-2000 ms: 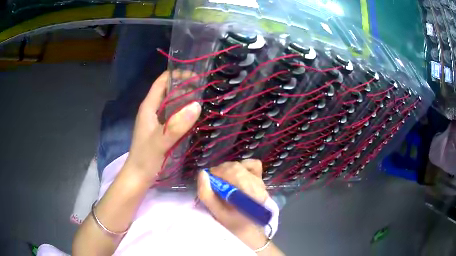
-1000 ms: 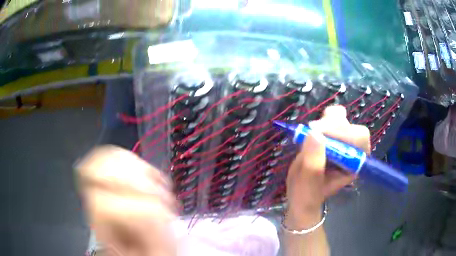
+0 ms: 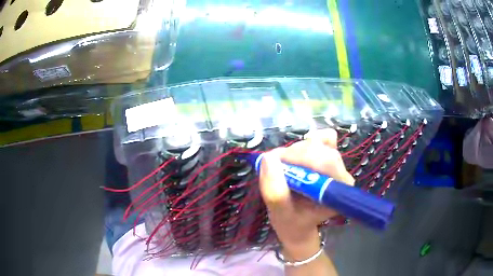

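My right hand [image 3: 302,188] holds a thick blue marker pen [image 3: 335,197] with white lettering. Its tip points left, over the second row of components from the left. The clear blister tray [image 3: 208,102] lies tilted against the bench edge and over my lap. It holds several rows of black and silver round components [image 3: 181,186]. Thin red lead wires [image 3: 138,184] trail from them and hang over the tray's left and lower edges. A white label [image 3: 150,114] is on the tray's upper left rim. My left hand is not in view.
The green bench mat [image 3: 259,51] has yellow and blue tape lines. Stacked trays [image 3: 467,54] stand at right. A cardboard divider with holes [image 3: 81,21] lies over plastic-covered cardboard at upper left. A blue stool [image 3: 437,161] and part of a person in pink [image 3: 480,143] are at right.
My left hand has let go of the tray's left side and left the view. My right hand moved up to the rows, then left with the pen. The tray appears lower and less tilted.
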